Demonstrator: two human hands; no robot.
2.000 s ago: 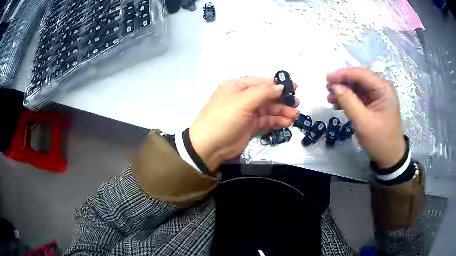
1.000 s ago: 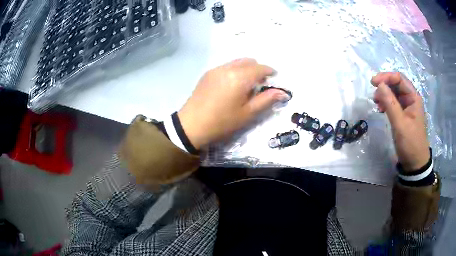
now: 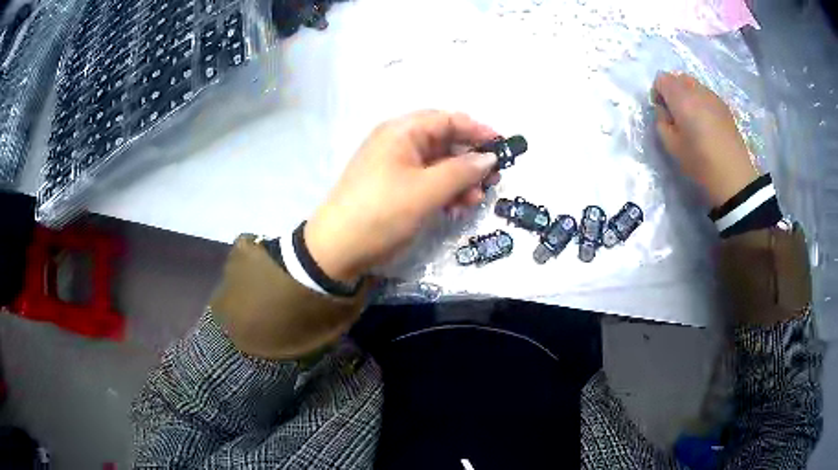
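My left hand (image 3: 395,188) holds a small black part (image 3: 508,150) between thumb and fingers, above the white benchtop. Several more black parts (image 3: 557,239) lie loosely side by side on the clear film, just in front of me, right of my left hand. My right hand (image 3: 703,138) is at the right over the film, fingers curled with the fingertips together. Whether it holds a tiny piece cannot be told. Tiny white pieces (image 3: 602,41) are scattered on the film beyond, partly lost in glare.
A clear compartment tray (image 3: 156,73) filled with black parts is at the upper left. A dark pile of parts (image 3: 300,14) sits beside it. A pink sheet (image 3: 717,14) is at the upper right. A red stool (image 3: 69,280) stands below the bench's left edge.
The held black part was upright, then lay low in my left hand, and now points up and right. My right hand has moved away from it, and most recently forward and left. The view has shifted slightly.
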